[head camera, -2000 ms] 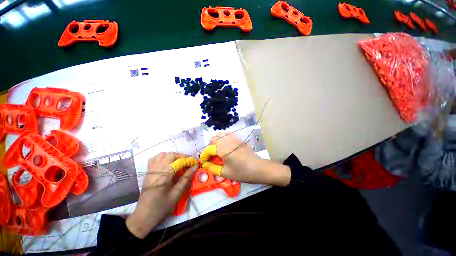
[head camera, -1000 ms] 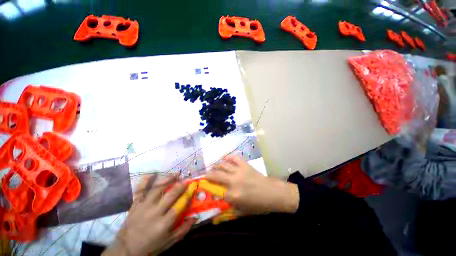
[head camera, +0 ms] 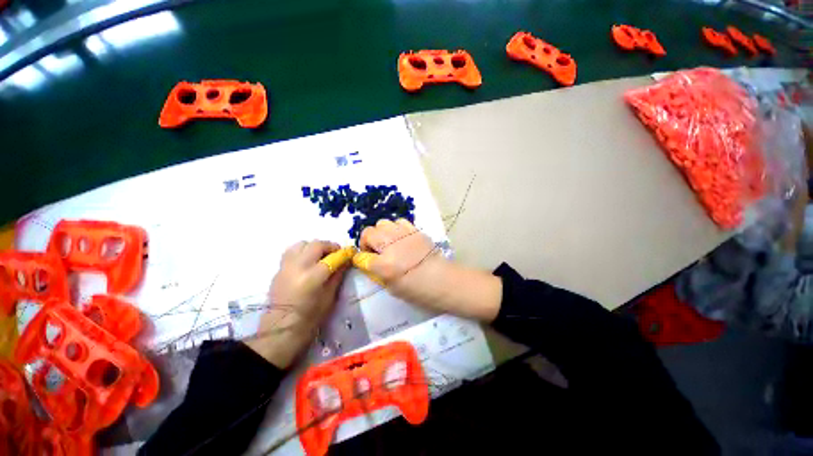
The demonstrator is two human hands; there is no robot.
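Note:
My left hand (head camera: 307, 289) and my right hand (head camera: 401, 260) meet just below the heap of small black parts (head camera: 381, 203) on the white printed sheet (head camera: 192, 200). Yellow finger cots cover the thumbs, whose tips nearly touch. The right fingers are curled at the heap's lower edge. Whatever is between the fingertips is too small or hidden to tell. One orange-red controller shell (head camera: 361, 388) lies by itself at the bench's near edge, below my hands, untouched by them.
Orange-red shells (head camera: 80, 347) are piled at the left. Spaced shells (head camera: 214, 103) lie on the dark green conveyor belt (head camera: 312, 53). Bare cardboard (head camera: 553, 178) lies right of the sheet. A clear bag of orange parts (head camera: 704, 142) is at the right, beside a grey sleeve (head camera: 749, 285).
Both hands have left the shell and moved up to the black heap, its lower part now covered by my right hand. The shell lies free near the bench edge.

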